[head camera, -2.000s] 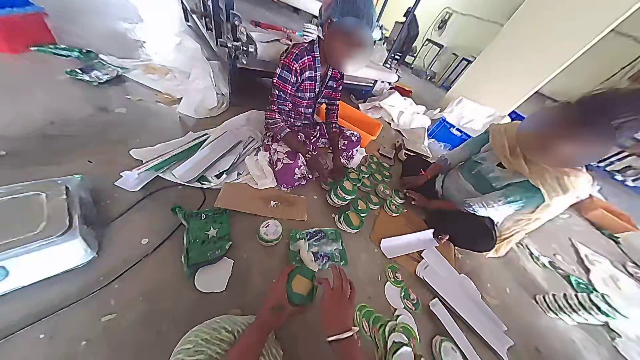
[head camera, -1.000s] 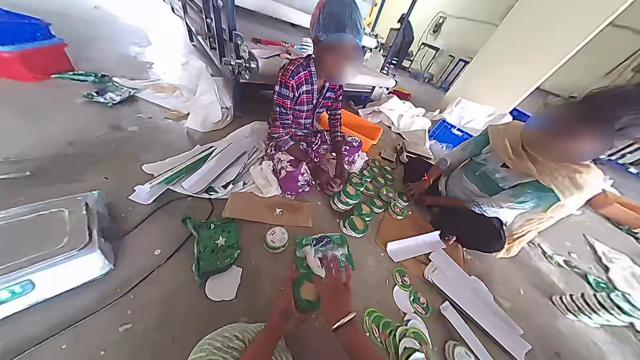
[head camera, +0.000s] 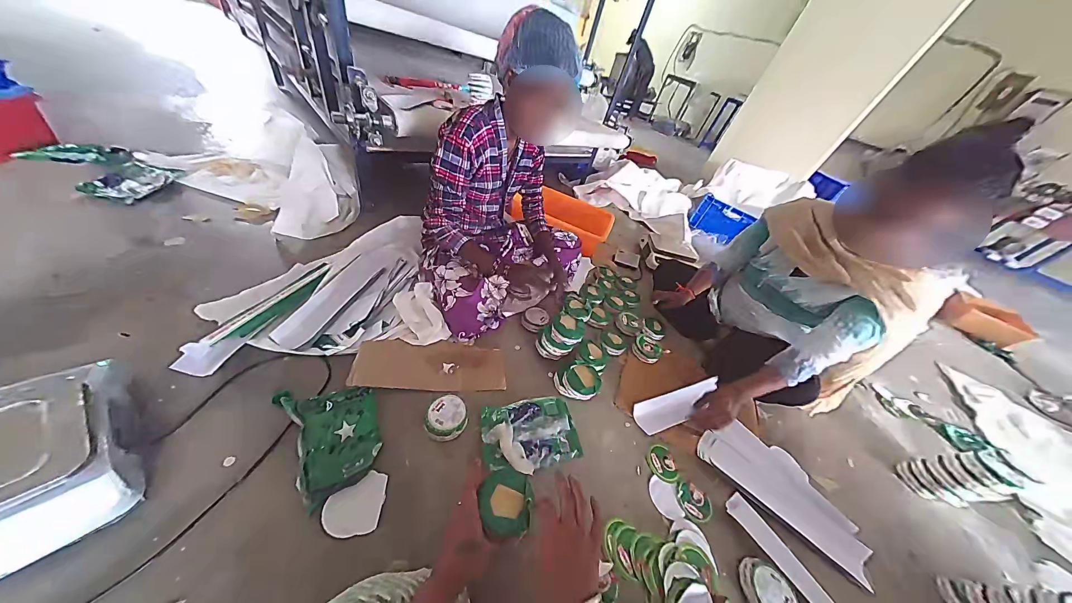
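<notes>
Between my hands is a round green packet (head camera: 505, 502) with a tan patch on top. My left hand (head camera: 461, 536) is at its left edge, fingers along its side. My right hand (head camera: 565, 523) lies just right of it, fingers spread; whether it touches the packet is unclear. Beyond them a green-and-clear plastic bag (head camera: 536, 435) lies on the floor, with a white piece on it. A small round stack with a white top (head camera: 445, 417) stands to its left. Rows of green-and-white discs (head camera: 657, 557) lean on one another by my right hand.
Opposite sits a person in a checked shirt (head camera: 477, 167), beside stacks of green discs (head camera: 578, 381). Another person (head camera: 804, 293) at right holds white sheet material (head camera: 674, 405). A green star-marked bag (head camera: 339, 444), cardboard (head camera: 427, 366), a metal scale (head camera: 63, 469) and a dark cable lie left.
My right hand's fingers, over the clear bag a second ago, are now back beside the green packet. The person at right has reached to the white sheet material.
</notes>
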